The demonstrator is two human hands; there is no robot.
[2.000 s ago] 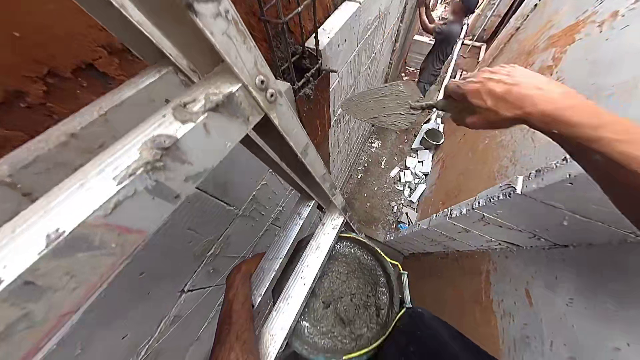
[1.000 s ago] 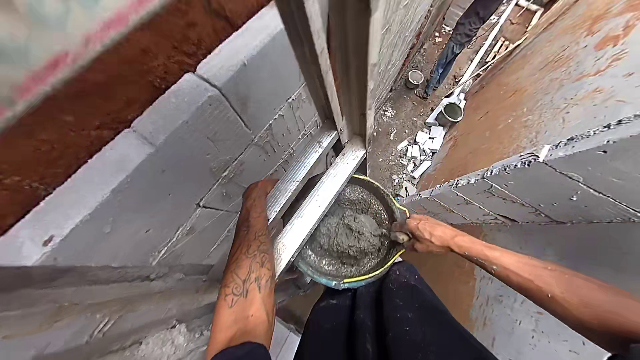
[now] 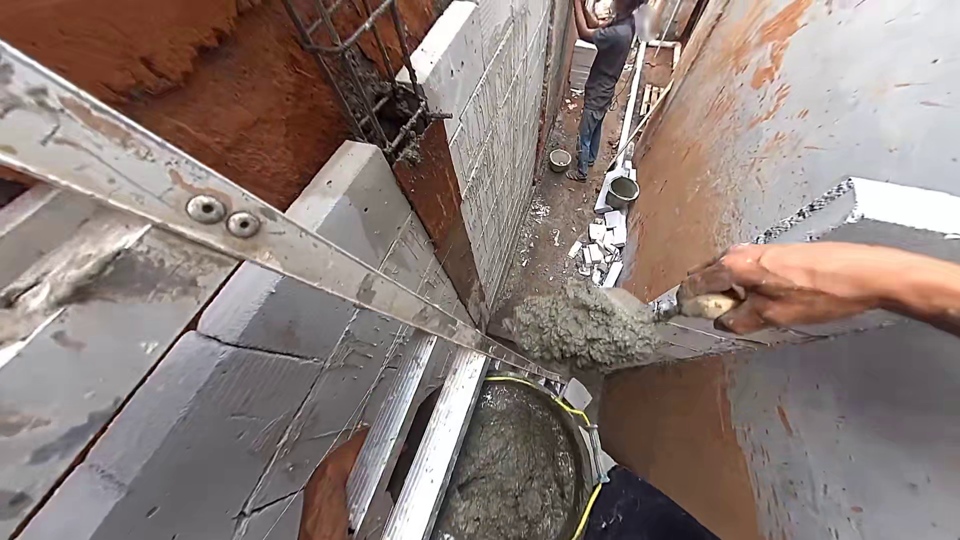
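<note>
My right hand (image 3: 772, 289) grips the wooden handle of a masonry trowel (image 3: 667, 306), whose blade carries a large heap of wet mortar (image 3: 585, 326). The load hangs above and to the right of a bucket (image 3: 589, 442) with a yellow cord along its rim and grey mortar (image 3: 517, 465) inside. At the lower left, my left hand (image 3: 337, 480) is partly hidden behind the rungs of an aluminium ladder (image 3: 442, 442); its fingers are out of sight, so its hold cannot be told.
A block wall (image 3: 262, 375) runs along the left, beside a rebar cage (image 3: 375, 75). A lower block wall (image 3: 892, 202) stands at right. Far below, a person (image 3: 606, 67) stands in a narrow passage with buckets (image 3: 621, 193) and broken blocks (image 3: 600, 247).
A second ago my right hand was at the bucket with the trowel in the mortar; now it is raised to the right with a loaded blade. The view has swung.
</note>
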